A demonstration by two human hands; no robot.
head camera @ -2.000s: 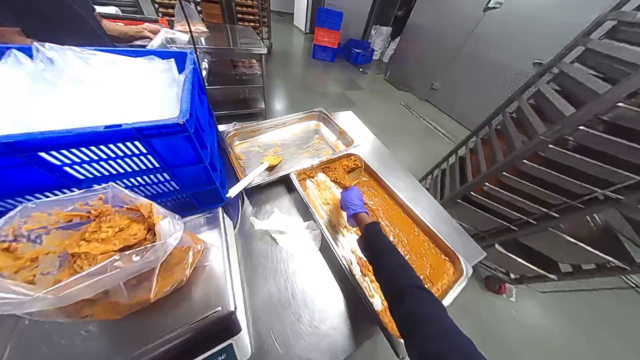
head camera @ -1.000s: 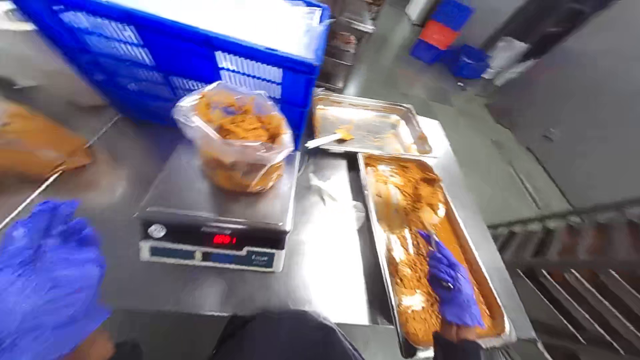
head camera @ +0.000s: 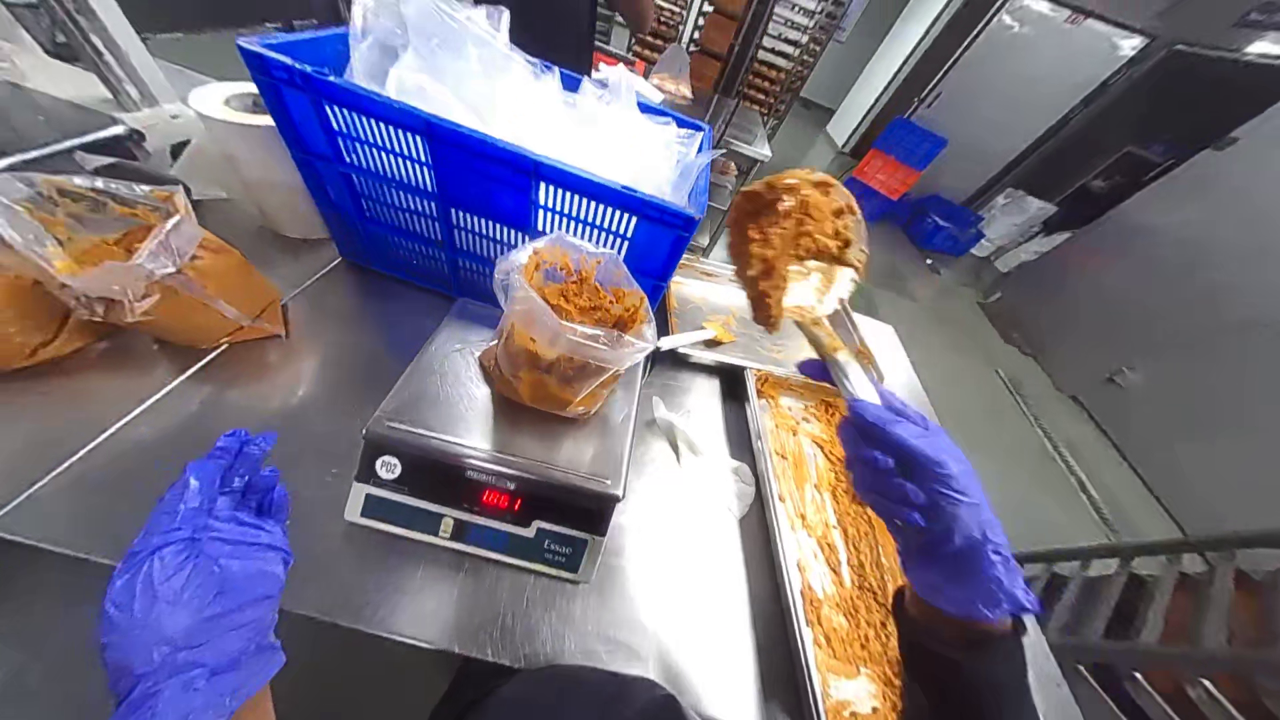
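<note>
My right hand (head camera: 915, 490), in a blue glove, grips the handle of a scoop (head camera: 795, 245) heaped with orange-brown paste. The scoop is raised above the far end of a long steel tray (head camera: 830, 560) spread with the same paste. My left hand (head camera: 205, 575), also gloved in blue, is at the lower left with nothing in it, its fingers close together. Between the hands, an open clear plastic bag (head camera: 575, 330) of paste stands on a digital scale (head camera: 495, 440) with a lit red display. Filled plastic bags (head camera: 150, 270) lie at the left.
Behind the scale is a blue crate (head camera: 470, 190) holding clear plastic bags (head camera: 530, 100). A shallow steel tray (head camera: 750, 310) with a white-handled utensil (head camera: 690, 338) lies beyond the long tray. A plastic roll (head camera: 265, 150) stands left of the crate. Racks (head camera: 1180, 620) are at the lower right.
My right hand has risen from the long tray, where it was one second ago, and now holds up the loaded scoop. The bag of paste has stayed on the scale since then.
</note>
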